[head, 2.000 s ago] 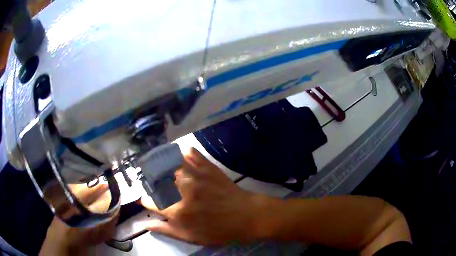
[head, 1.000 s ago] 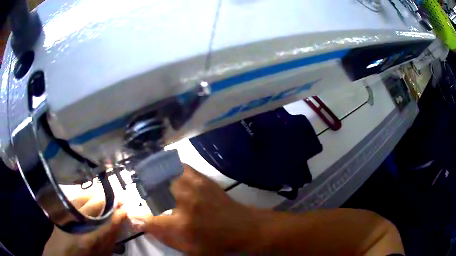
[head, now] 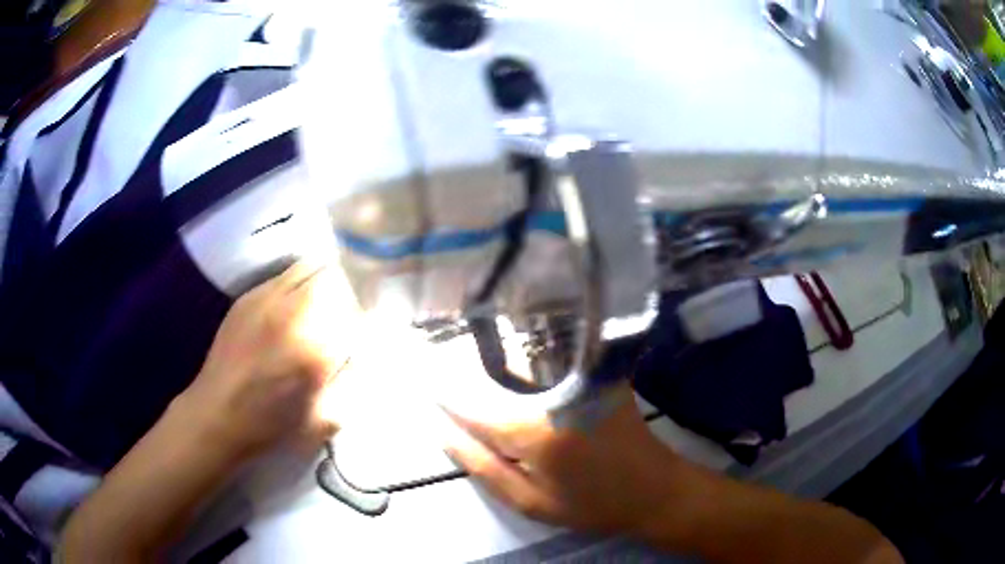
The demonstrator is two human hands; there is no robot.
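The white sewing machine head (head: 441,121) fills the upper middle, with its curved shiny take-up guard (head: 628,242) in front of the needle area. My left hand (head: 259,364) lies left of the needle area, its fingertips lost in bright glare. My right hand (head: 579,457) lies below the guard, fingers pointing left, partly hidden by the guard. Glare hides whether either hand grips cloth. Navy cut pieces (head: 722,375) lie right of my right hand, partly behind a stubby grey part (head: 722,312). Needle and presser foot are not clear.
Dark navy cloth (head: 110,320) and pale panels with dark strips (head: 231,154) are piled at left. Dark red snips (head: 824,312) lie beyond the navy pieces. A rounded metal plate (head: 353,488) sits on the white table between my hands. Grey tape (head: 882,413) runs along the near edge.
The view has swung left, so the machine head sits further right and the cloth pile shows. My hands, close together before, are now apart on either side of the bright area.
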